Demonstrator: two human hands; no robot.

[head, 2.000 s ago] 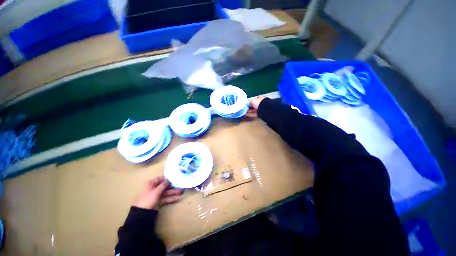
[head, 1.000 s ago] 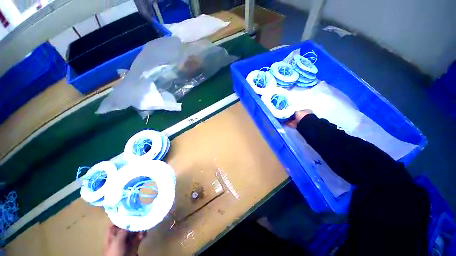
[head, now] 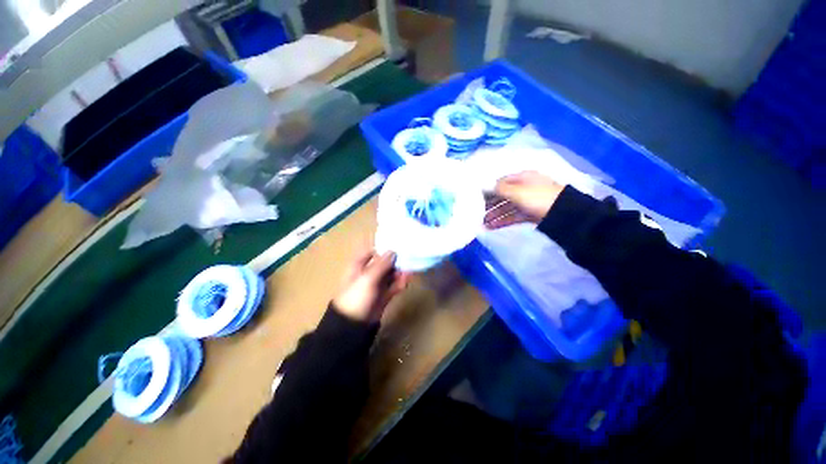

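My left hand point(head: 369, 283) grips a white reel point(head: 396, 222) by its lower left edge and holds it raised over the bench and the tote's near-left rim. Pale-blue strands show in its centre. My right hand point(head: 523, 198) is over the tote, just right of the reel, fingers apart; its fingertips are close to the reel's edge and no firm grip shows. The blue tote point(head: 616, 136) holds reel stacks point(head: 460, 123) at its far-left end on a white liner point(head: 552, 263). The held reel hides part of the tote.
Two reel stacks point(head: 237, 299) stand on the cardboard-covered bench point(head: 258, 376) at left, beside the conveyor's white rail point(head: 303, 231). A crumpled clear bag point(head: 213, 168) lies on the green belt point(head: 54, 313). A black-filled tote point(head: 136, 109) is beyond it. Pale-blue strands show at lower left.
The view has turned right. My left hand has carried its reel from the bench to the tote's edge. My right hand has let go of the reel it held in the tote and moved beside the raised one.
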